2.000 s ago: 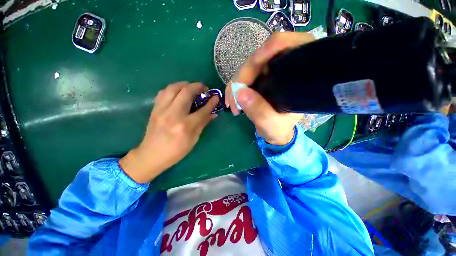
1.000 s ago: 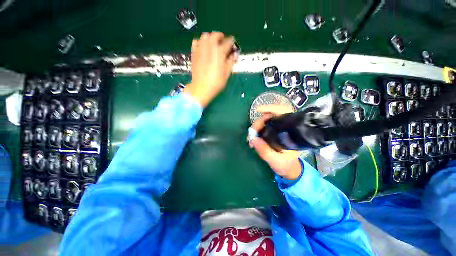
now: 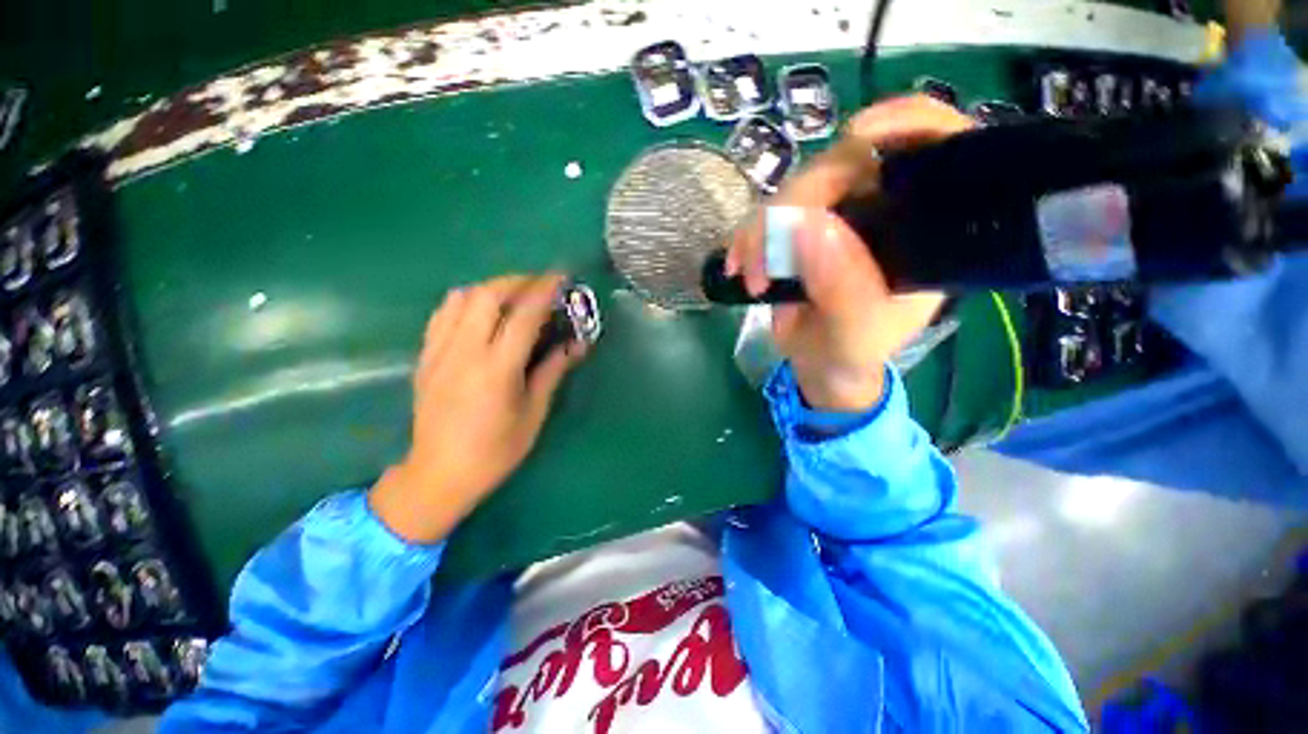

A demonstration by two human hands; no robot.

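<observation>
My left hand (image 3: 481, 380) holds a small black and silver rounded-square unit (image 3: 580, 313) in its fingertips over the green bench (image 3: 344, 273). My right hand (image 3: 832, 273) is closed around a thick black electric screwdriver (image 3: 990, 215) with a pale label. A pale wrap sits on one of its fingers. The dark nose points left, over the lower right edge of the round screw dish (image 3: 667, 222). The dish is grey and speckled. The bit tip is too small to make out.
Several loose units (image 3: 735, 89) lie behind the dish. Black trays of units stand at the left (image 3: 86, 488) and the right (image 3: 1097, 337). A clear bag (image 3: 918, 344) and a yellow-green wire (image 3: 1016, 366) lie by my right wrist. A neighbour's blue sleeve (image 3: 1248, 359) shows at right.
My left hand has come back from the white strip to the bench before me, a unit in its fingertips. The screwdriver still stays in my right hand. The camera view has shifted.
</observation>
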